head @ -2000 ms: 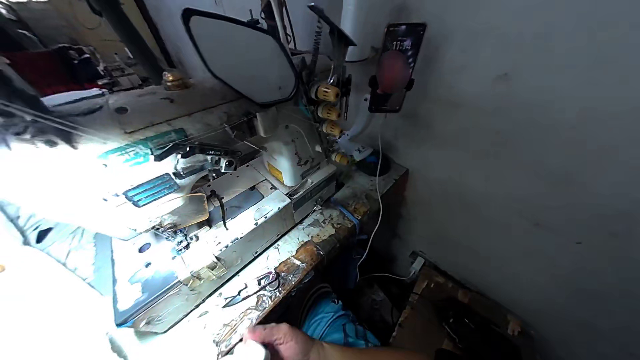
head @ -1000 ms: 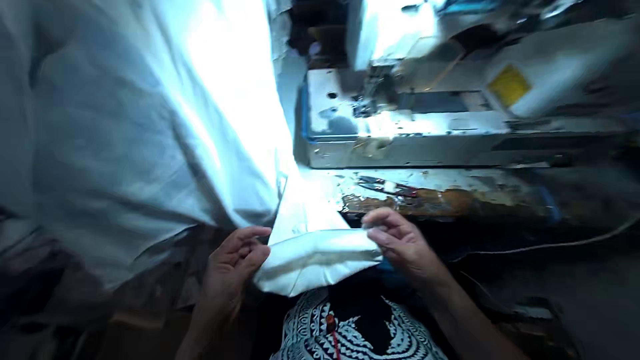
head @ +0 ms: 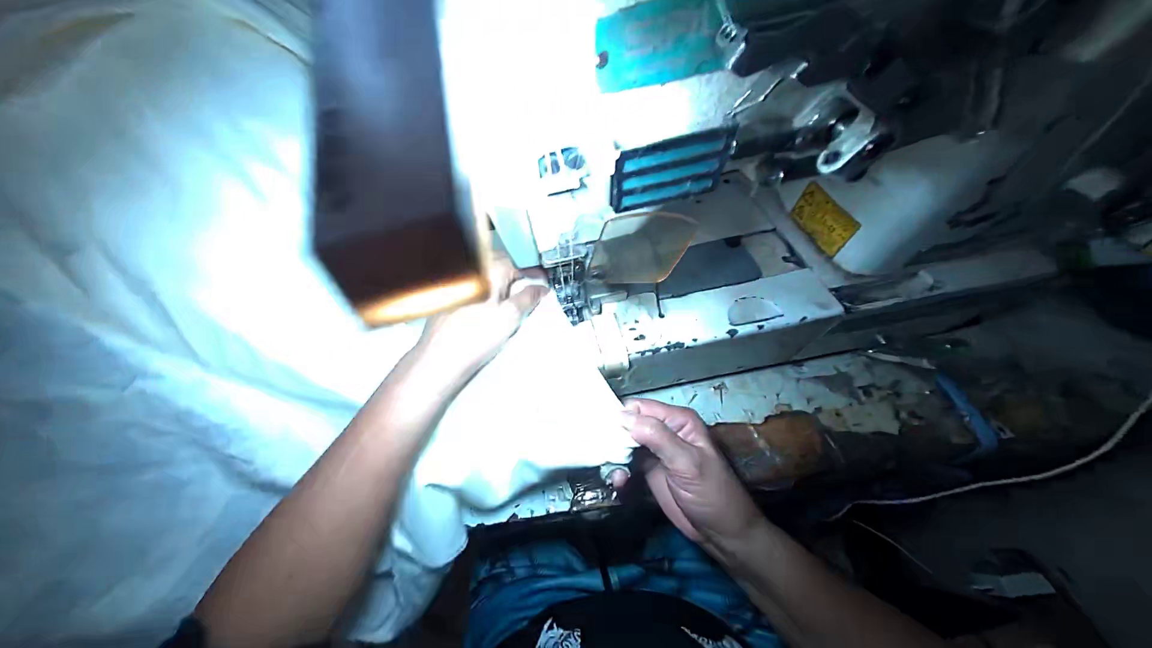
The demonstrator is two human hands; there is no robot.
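Observation:
White fabric (head: pixel 531 405) lies over the front of an industrial sewing machine (head: pixel 720 315), its edge beside the presser foot and needle area (head: pixel 569 283). My left hand (head: pixel 504 301) is on the cloth just left of the needle area, partly lost in glare, so its grip is unclear. My right hand (head: pixel 688 463) pinches the fabric's right edge between thumb and fingers, nearer to my body. A tinted plastic guard (head: pixel 643 247) sits right of the needle.
A dark lamp-like bar (head: pixel 391 171) hangs close in front, at upper left. More white cloth (head: pixel 162 360) fills the left side. The worn table edge (head: pixel 792 445) runs along the front, and a pale cord (head: pixel 990 490) crosses at right.
A second ago both hands held a folded fabric end in front of the table edge. Now the cloth is up at the needle area, with my left hand farther forward. The view has shifted.

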